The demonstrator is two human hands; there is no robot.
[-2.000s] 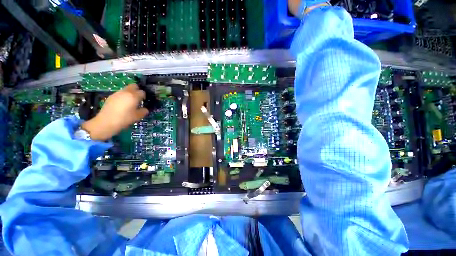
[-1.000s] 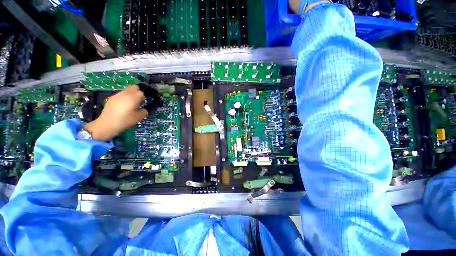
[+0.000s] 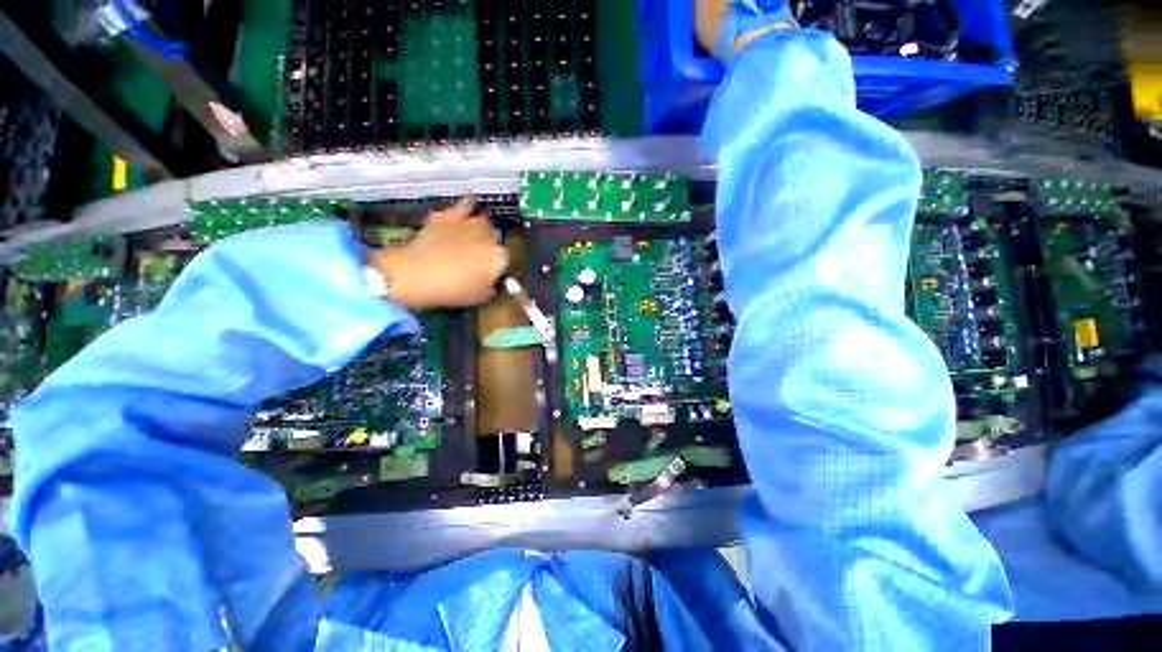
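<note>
My left hand (image 3: 449, 260) is over the upper part of the gap between two black pallets (image 3: 461, 382), fingers curled near a silver clamp (image 3: 524, 303). Whether it holds anything is hidden. Green circuit boards lie in the pallets; my left sleeve covers much of the left board (image 3: 405, 392), and the middle board (image 3: 631, 325) shows beside my right sleeve. My right arm reaches over the line to the blue bin (image 3: 879, 74) of dark parts. My right hand (image 3: 716, 23) is at the top edge, mostly cut off, its fingers out of view.
Silver conveyor rails run behind (image 3: 382, 175) and in front (image 3: 612, 522) of the pallets. A narrow green strip (image 3: 604, 196) sits above the middle board. More boards lie at both sides. A dark green-and-black rack (image 3: 440, 70) stands behind. Another blue sleeve (image 3: 1115, 471) is at the right edge.
My left hand has moved right, from over the left board to the gap between pallets; the dark clump seen at its fingers no longer shows. My right arm stays at the bin. The view has shifted slightly.
</note>
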